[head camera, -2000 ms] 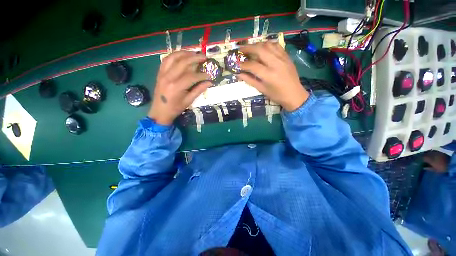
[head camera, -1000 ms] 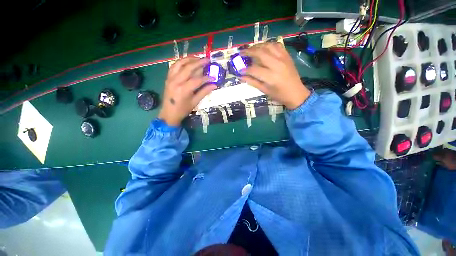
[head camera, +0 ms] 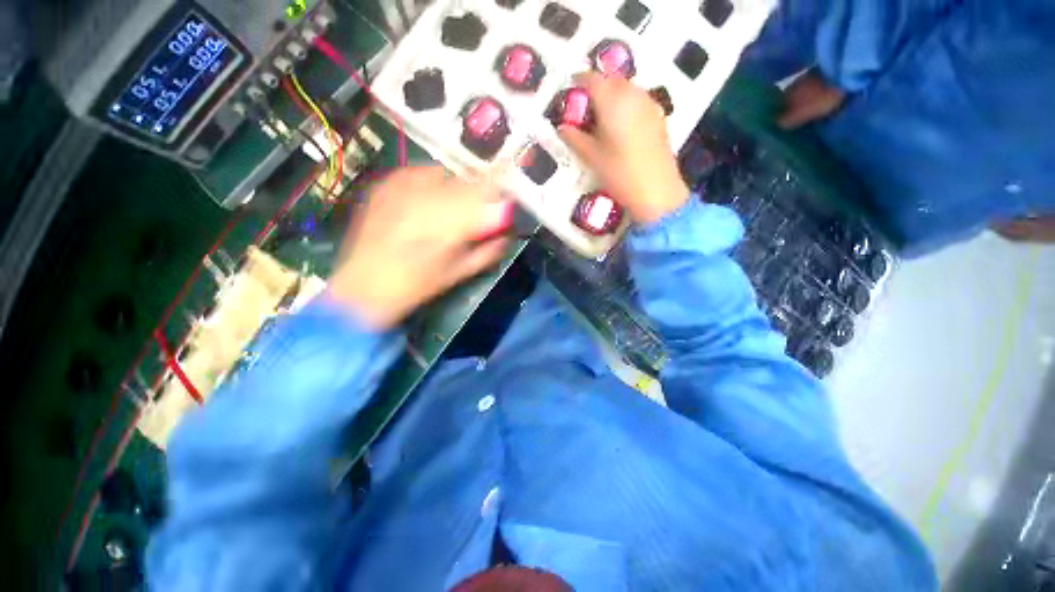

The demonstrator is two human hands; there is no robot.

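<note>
The white foam tray [head camera: 434, 130] lies at the top centre, with red-faced watch modules in some pockets and other pockets dark. My right hand [head camera: 625, 145] is over the tray, thumb and fingers around a red-faced module [head camera: 573, 108] at a pocket. My left hand [head camera: 411, 237] is blurred, left of the tray's near edge, and holds another red-faced module [head camera: 493, 217] at its fingertips. One module [head camera: 598, 212] with a bright pinkish-white face sits in the tray's near corner pocket.
The grey power supply [head camera: 179, 75] with lit digits stands upper left, wires beside it. The cream test fixture [head camera: 220, 330] with a red strip [head camera: 178, 368] is at left, partly behind my left sleeve. A clear blister tray of black modules [head camera: 798, 243] lies right. Another person's hand [head camera: 810, 101] shows upper right.
The view has turned towards the foam tray. Both my hands have left the lit modules at the fixture; my right is now at the tray, my left beside it with a red-faced module.
</note>
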